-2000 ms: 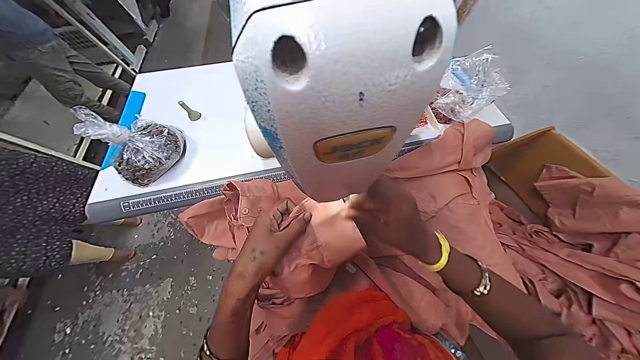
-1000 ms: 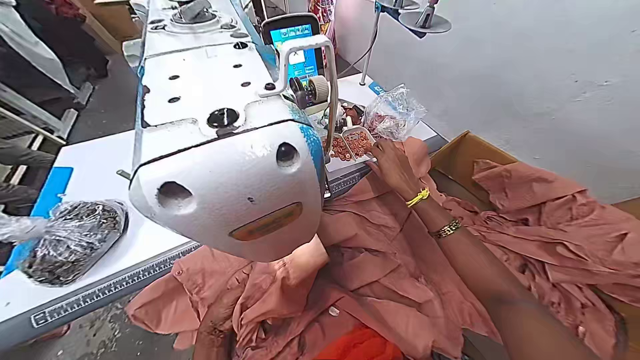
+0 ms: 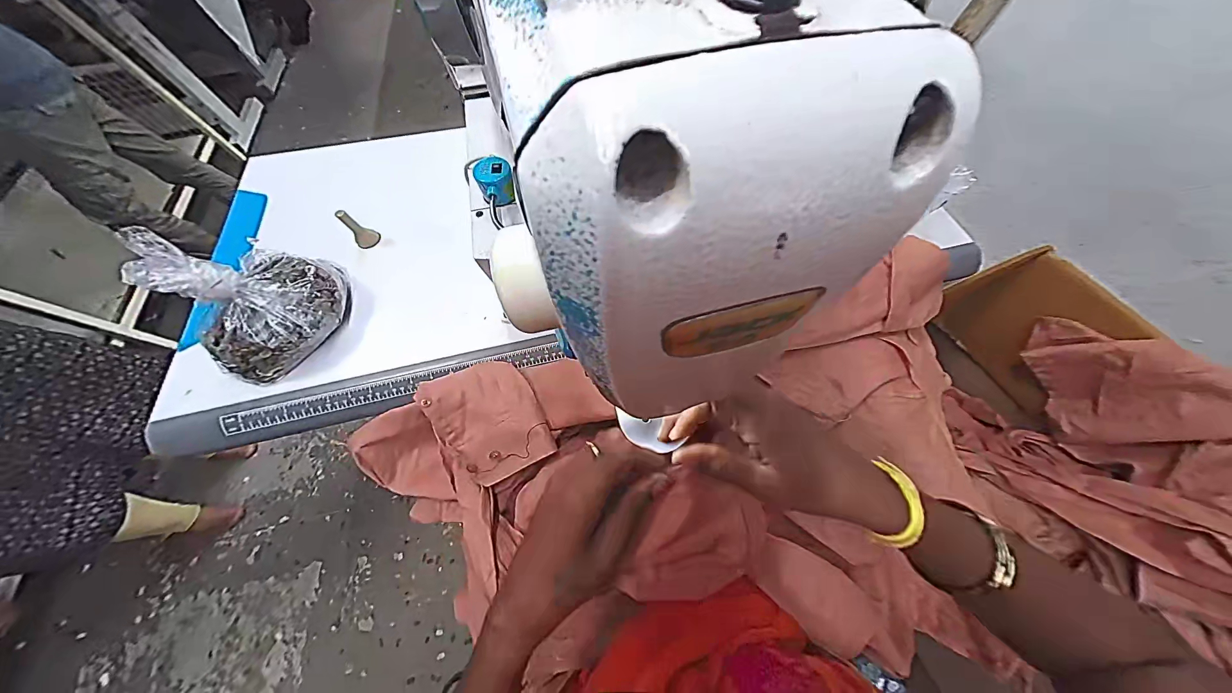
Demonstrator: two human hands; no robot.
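Observation:
The white head of a sewing machine (image 3: 760, 192) fills the upper middle and hides its needle area. Just below it, my left hand (image 3: 602, 505) lies on a salmon-pink garment (image 3: 688, 544), fingers curled on the cloth near a small round white part (image 3: 640, 431). My right hand (image 3: 770, 448) reaches under the head from the right, fingertips close to that white part and partly hidden. Whether it pinches anything cannot be told. A buttoned flap of the garment (image 3: 491, 423) drapes at the table's front edge, left of my left hand.
A tied plastic bag of small dark pieces (image 3: 279, 318) and a small spoon-like item (image 3: 358, 230) lie on the white table (image 3: 414, 202). More pink cloth (image 3: 1116, 462) overhangs a brown carton (image 3: 1039, 318) at right. People's legs (image 3: 106, 154) and a dark patterned garment (image 3: 77, 443) show at left.
My right hand has moved from the tray of small reddish pieces beside the machine back to the cloth under its head. The view has swung strongly.

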